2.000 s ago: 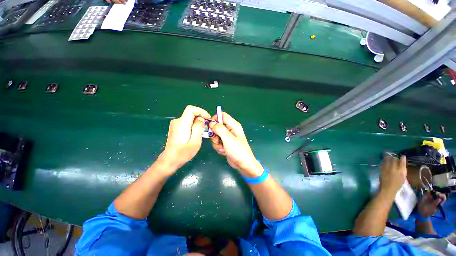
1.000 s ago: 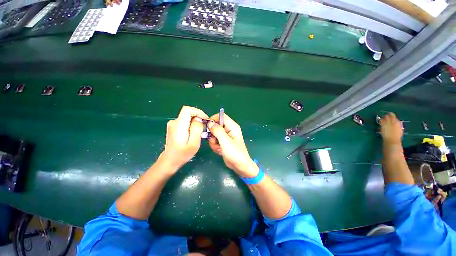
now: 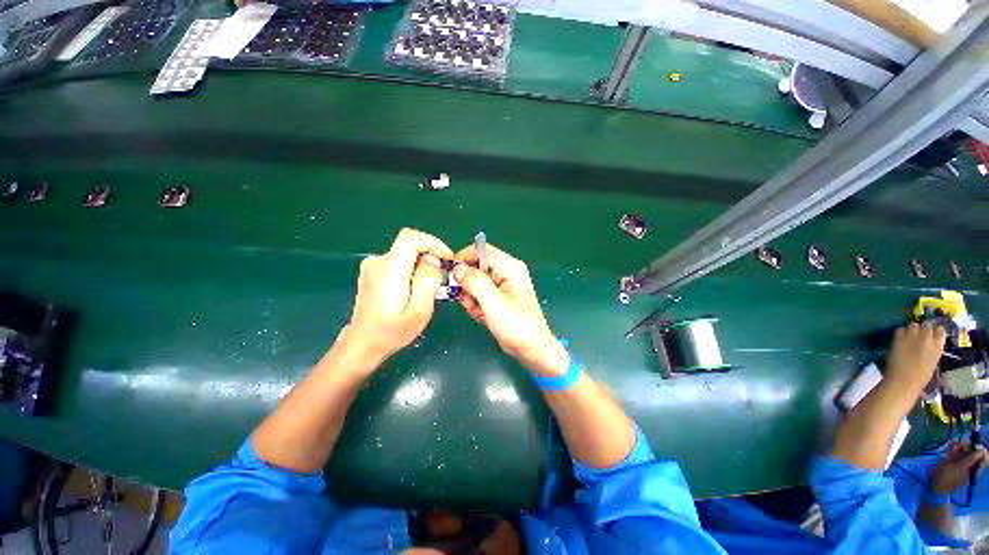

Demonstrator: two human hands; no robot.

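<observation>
My left hand point(image 3: 393, 295) holds a small dark and white electronic module point(image 3: 448, 284) between thumb and fingers above the green bench. My right hand point(image 3: 505, 304) meets it at the module and holds a slim silver-white tool point(image 3: 482, 252), whose upper end sticks up between the fingers. The tool's working tip and most of the module are hidden by my fingers. A blue band point(image 3: 560, 369) is around my right wrist.
Modules lie spaced along the green bench point(image 3: 271, 244), one point(image 3: 175, 196) at left, another point(image 3: 632, 226) by the grey post point(image 3: 781, 173). A wire spool point(image 3: 691, 346) stands at right. Blister trays point(image 3: 450, 38) lie across the bench. A neighbour's hand point(image 3: 916, 352) is at far right. A black fixture point(image 3: 27, 358) is at left.
The modules on the bench have shifted left. The neighbour's hand reached to the row of modules and moved back to the yellow and black items. My hands stay nearly in place.
</observation>
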